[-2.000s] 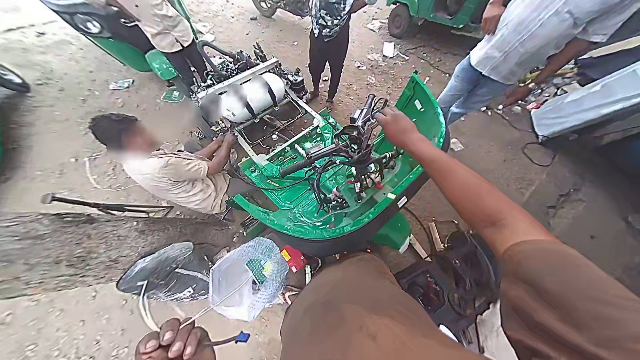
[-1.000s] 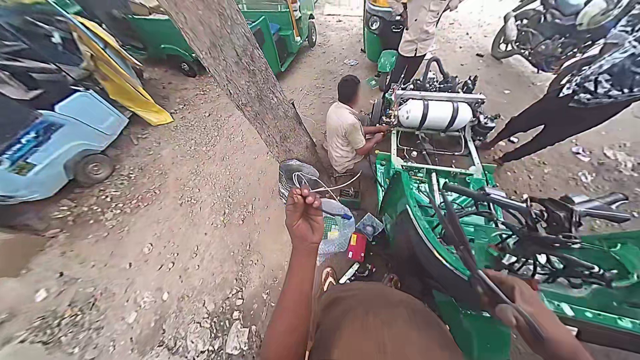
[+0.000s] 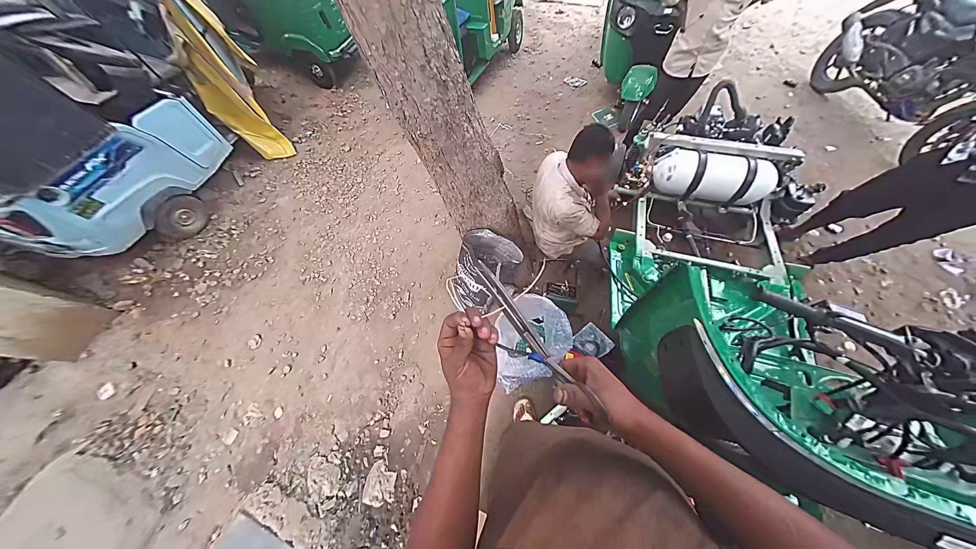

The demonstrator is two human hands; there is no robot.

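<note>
My left hand (image 3: pixel 467 354) pinches a thin cable with a pale length and a dark length ending near a blue connector (image 3: pixel 537 357). My right hand (image 3: pixel 593 395) is closed around a long, dark, slender bar or tube (image 3: pixel 518 319), which slants up and left past the cable. Whether it is rigid cannot be told. Below and behind both hands lies clear bubble wrap (image 3: pixel 550 324) with a green item inside. A dark plastic bag or wrapped bundle (image 3: pixel 488 267) sits by the tree base, beyond the bar's far end.
A green auto-rickshaw body (image 3: pixel 663 335) with exposed wiring stands at the right, a white gas cylinder (image 3: pixel 715 177) on its frame. Beside it a person (image 3: pixel 564 202) crouches near the tree trunk (image 3: pixel 438 114). A light blue vehicle (image 3: pixel 114 191) is at the left, motorcycles (image 3: pixel 900 69) at the upper right.
The view has swung toward the tree. My right hand, at the vehicle's handlebar area two seconds ago, now holds the long dark bar in front of me, close to my left hand.
</note>
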